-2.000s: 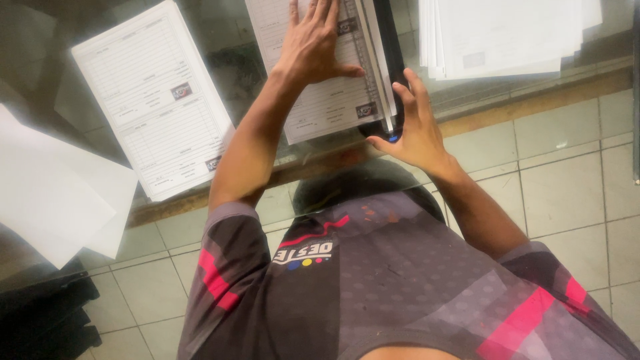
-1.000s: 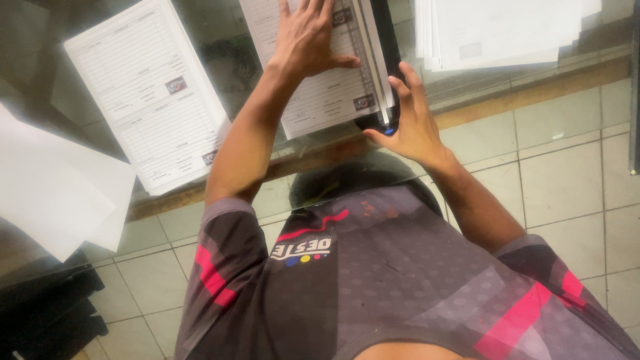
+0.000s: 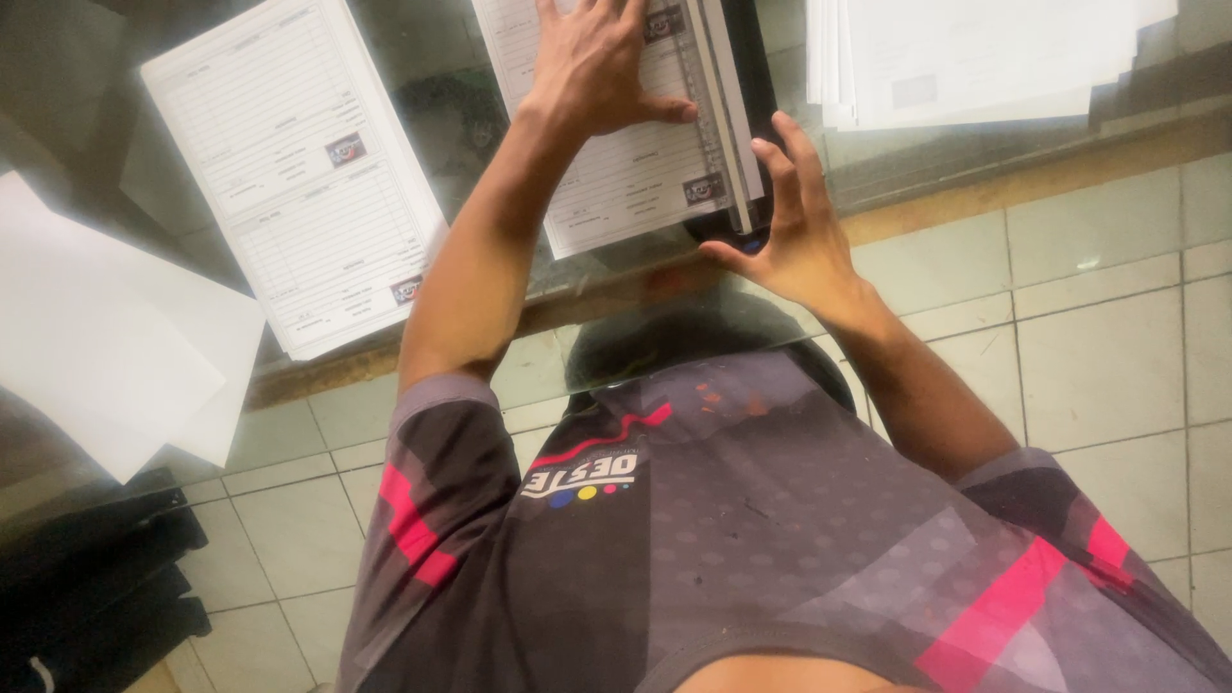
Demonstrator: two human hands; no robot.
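My left hand (image 3: 602, 72) lies flat with spread fingers on a printed form sheet (image 3: 616, 202) at the top centre. Its fingertips run out of the frame at the top. A narrow metal strip or ruler (image 3: 724, 115) lies along the sheet's right side, over a dark tool base (image 3: 756, 67), possibly a paper trimmer or stapler. My right hand (image 3: 794, 217) is beside the lower end of that tool, thumb and fingers apart, with nothing seen between them. Whether its fingertips touch the tool I cannot tell.
Left of my left arm lies a stack of printed forms (image 3: 298, 183). Blank white sheets (image 3: 115, 337) overlap at the far left. Another paper stack (image 3: 972, 58) sits at the upper right. The glass tabletop has a wooden edge (image 3: 962, 197); dark stacked objects (image 3: 96, 577) stand at the lower left.
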